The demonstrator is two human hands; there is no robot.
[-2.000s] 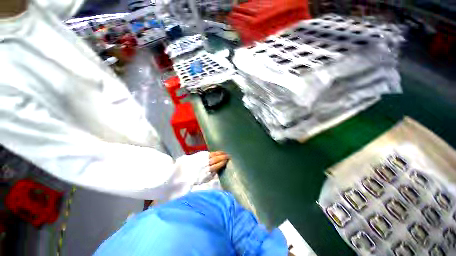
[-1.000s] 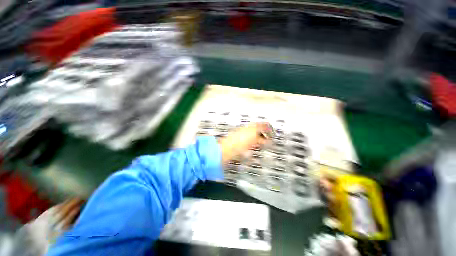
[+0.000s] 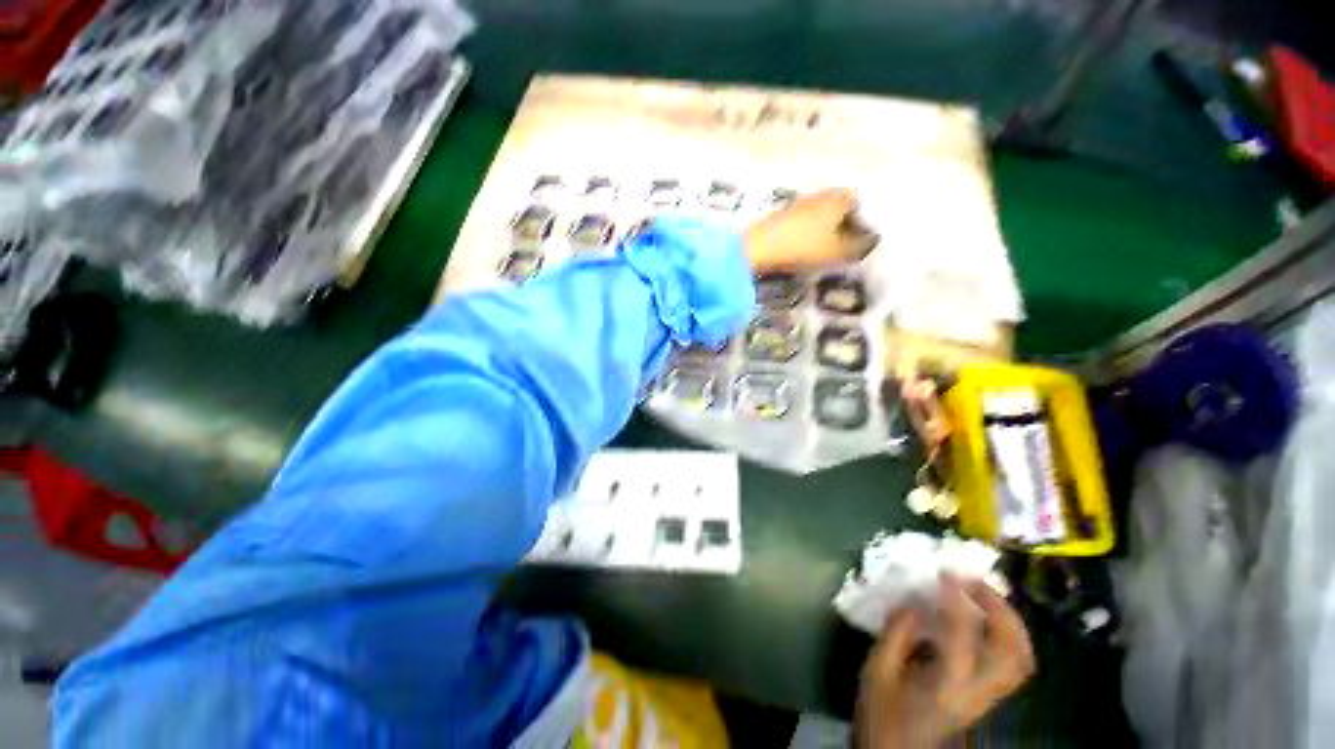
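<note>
My left hand (image 3: 805,236), in a blue sleeve, reaches over the upper right of the translucent parts tray (image 3: 808,445). Its fingers are bent at a dark housing, and blur hides whether it grips it. The tray holds rows of dark rounded-square housings (image 3: 842,348), partly covered by my sleeve. My right hand (image 3: 952,666) is at the lower right, fingers bent, at the near edge of a heap of white liners (image 3: 911,572). A small dark spot shows between its fingers; I cannot tell if it is held. A white adhesive sheet (image 3: 633,512) with black squares lies below the tray.
A tan backing board (image 3: 644,110) lies under the tray. Film-wrapped stacked trays (image 3: 278,161) stand upper left. Right of the tray are a yellow bin (image 3: 1086,461) with a white marker, a small charm (image 3: 928,417) and a blue-purple round object (image 3: 1212,392). Clear film hangs at the far right.
The view has swung from the line on the left to the tray and moved closer. My left hand is over the tray's upper right. My right hand has come into view by the liners.
</note>
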